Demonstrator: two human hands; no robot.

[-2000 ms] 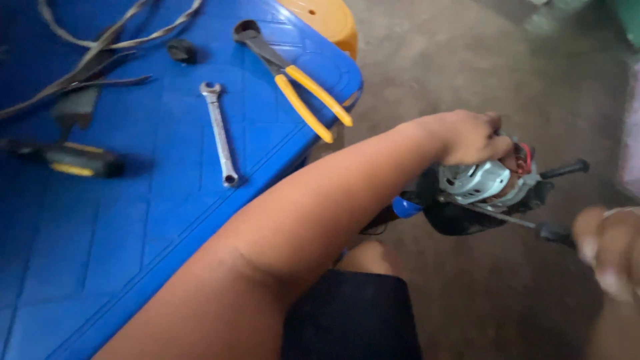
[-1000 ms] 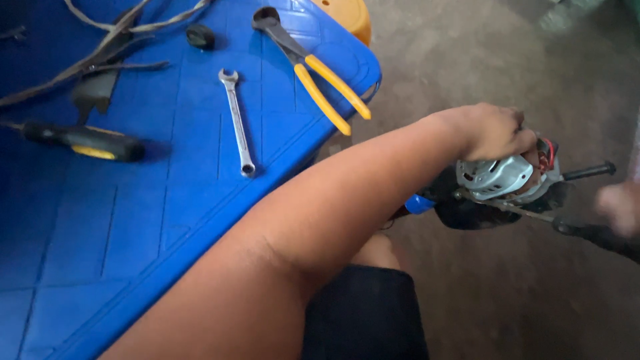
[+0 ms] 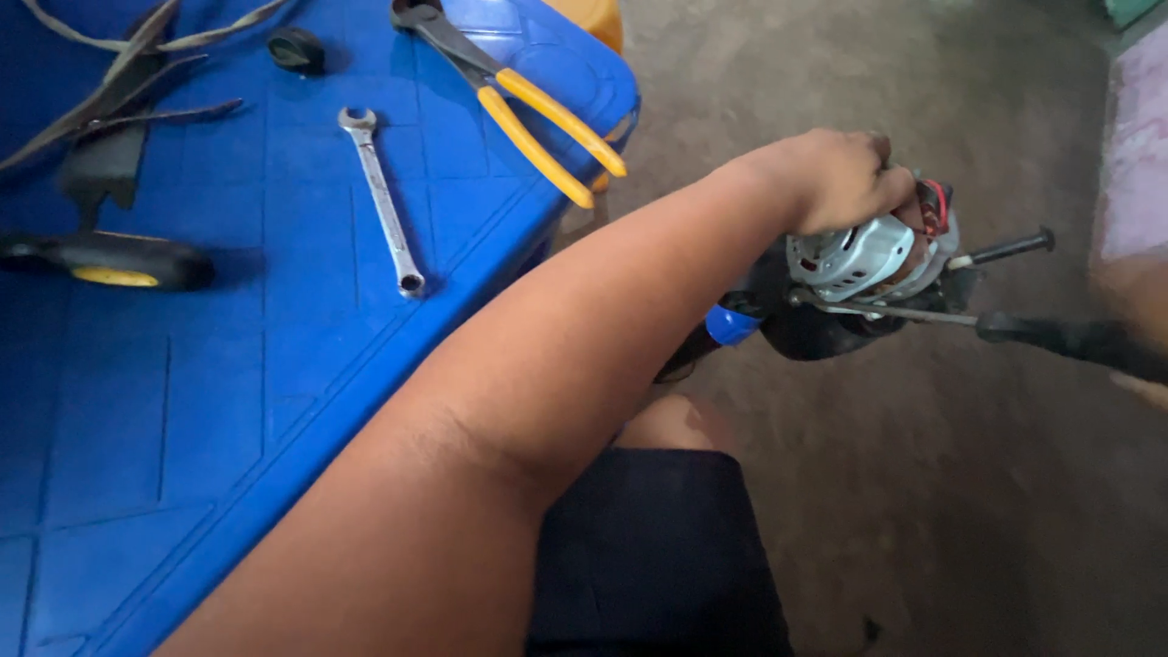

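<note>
My left hand (image 3: 849, 182) grips the top of a small electric motor (image 3: 862, 260) with a silver metal housing, copper windings and a red wire. A black shaft sticks out of the motor's right side, and a dark part lies beneath it. At the right edge my right hand (image 3: 1136, 297), blurred and partly out of frame, is on the black handle of a screwdriver (image 3: 1049, 338). The screwdriver's metal shank runs left along the underside of the motor, its end against the lower left of the housing. A blue band (image 3: 730, 324) shows just left of the motor.
A blue plastic table (image 3: 219, 383) fills the left. On it lie a combination wrench (image 3: 383, 201), end-cutting pliers (image 3: 511, 91) with yellow handles, a black knob (image 3: 297, 50), twisted cords (image 3: 137, 55) and a black-and-yellow handled tool (image 3: 137, 263). A yellow object touches the table's far corner.
The right hand has shifted about at the screwdriver handle and is now mostly at the frame's edge. The left hand stays on the motor.
</note>
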